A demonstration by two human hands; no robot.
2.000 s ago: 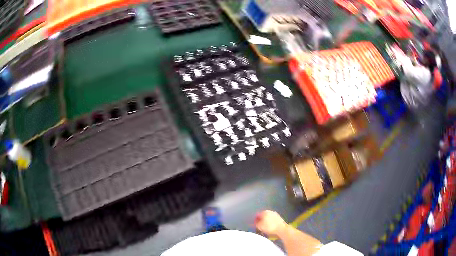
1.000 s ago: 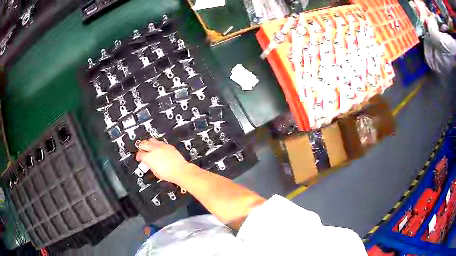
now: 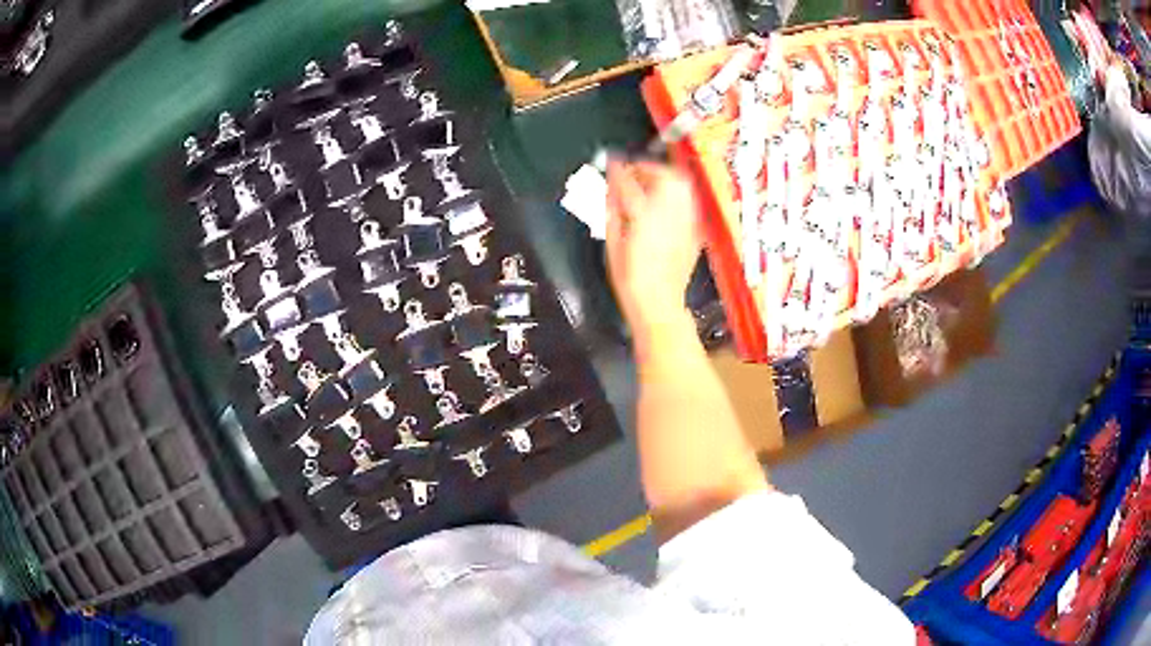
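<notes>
The black clip tray point(image 3: 568, 379) lies in front of me on the green bench. It holds rows of dark square units with shiny silver spring clips point(image 3: 417, 322) on them. My right hand point(image 3: 650, 227) is beyond the tray's right side, over a white paper slip point(image 3: 584, 199) and beside the orange-red tray. The fingers are blurred, and I cannot tell whether they hold anything. My left hand is not in view.
At left is a black compartment tray point(image 3: 120, 473) with units in its far pockets. At right, a red-orange tray of white-and-silver pieces point(image 3: 707, 215) stands by an orange-red compartment tray point(image 3: 1029, 120). Cardboard boxes point(image 3: 833, 372) and a blue rack point(image 3: 1073, 505) are lower right.
My right hand has moved from the near part of the clip tray up and right to the paper slip. The view has shifted slightly.
</notes>
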